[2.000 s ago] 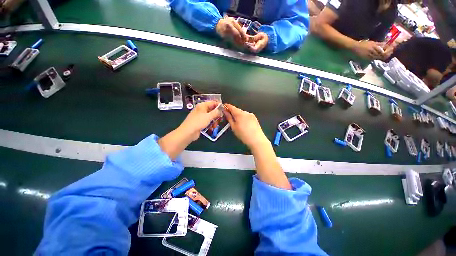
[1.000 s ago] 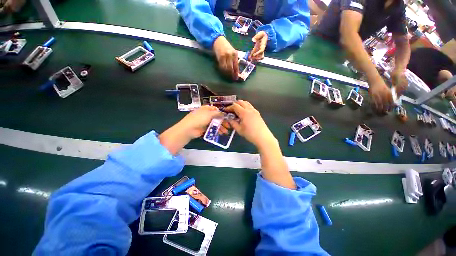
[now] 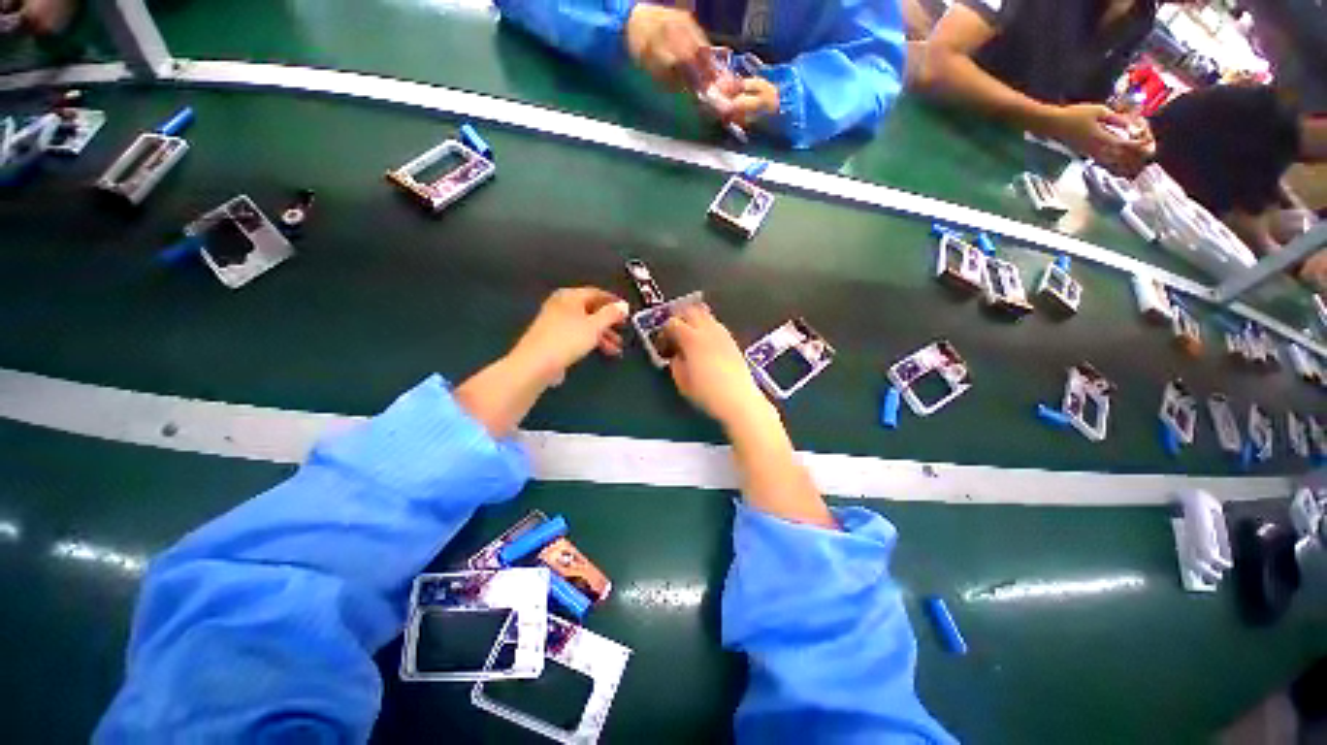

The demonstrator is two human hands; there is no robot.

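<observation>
My right hand [image 3: 702, 361] is over the conveyor belt, its fingers on a white housing [image 3: 651, 338] that they partly cover. My left hand [image 3: 571, 332] is just left of it, apart from the housing, fingers pinched together. A small pale spot shows at its fingertips, too small to name. A small dark part with a round end [image 3: 642, 280] lies just behind the housing. Another white housing [image 3: 790, 358] with a purple board lies flat on the belt, right of my right hand.
Several housings with blue cells lie along the belt. On the near ledge are two housing frames [image 3: 475, 626], blue cells [image 3: 533, 539], an orange-brown board [image 3: 578, 568], a loose blue cell [image 3: 946, 623] and stacked white parts [image 3: 1202, 542]. Two people work across the belt.
The housing between my hands is released and lies to the right. My right hand is on another housing; my left hand has moved left. Belt items have shifted right. The person opposite has let go of a housing.
</observation>
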